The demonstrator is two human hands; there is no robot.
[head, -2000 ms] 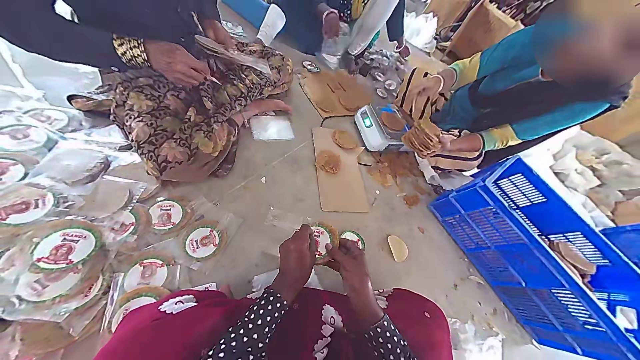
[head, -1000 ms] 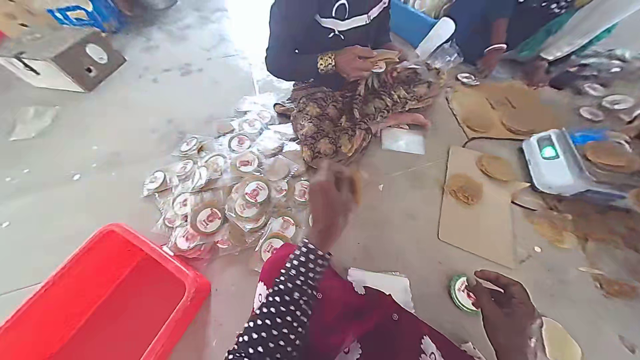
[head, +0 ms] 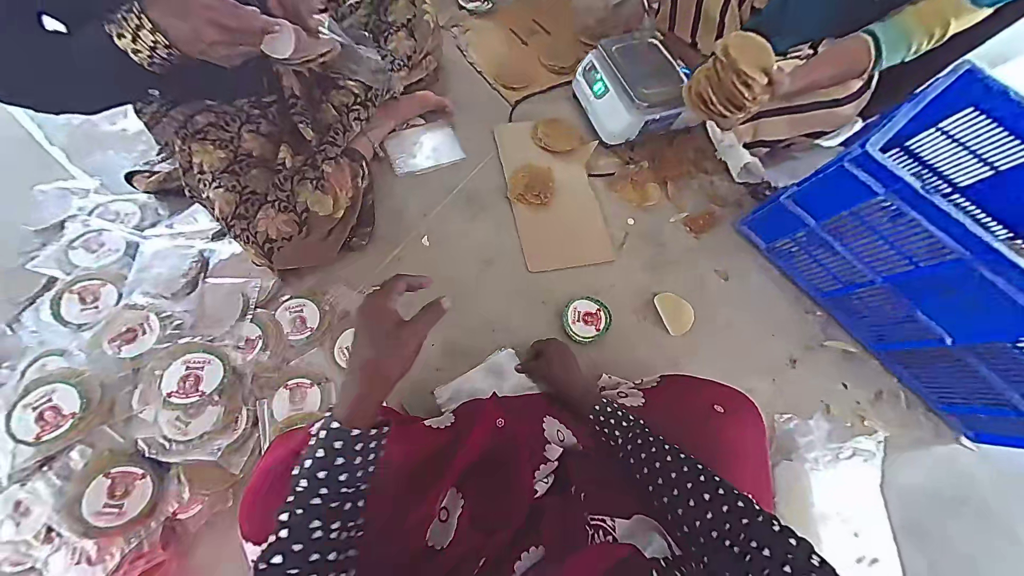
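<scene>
My left hand (head: pixel 392 340) is raised over the floor beside the pile of packets, thumb and fingers apart, holding nothing. My right hand (head: pixel 558 370) has its fingers curled at the edge of a white plastic bag or sheet (head: pixel 484 382) by my lap; it appears to pinch that edge. Just beyond the right hand lies a small stack of round printed labels (head: pixel 586 319) with green rims. A pale half-round piece (head: pixel 674 314) rests to its right. Clear packets of flat brown discs with round labels (head: pixel 192 380) are heaped at the left.
A cardboard sheet (head: pixel 560 240) bears brown discs (head: pixel 531 185). Behind it stands a digital scale (head: pixel 632 84). A blue plastic crate (head: pixel 904 264) is at the right. One person sits at the upper left; another, at the upper right, holds a stack of brown discs (head: pixel 730 78).
My left hand, over the packets a second ago, is now beside them with its fingers apart. My right hand has left the labels for the white plastic. The view has swung right.
</scene>
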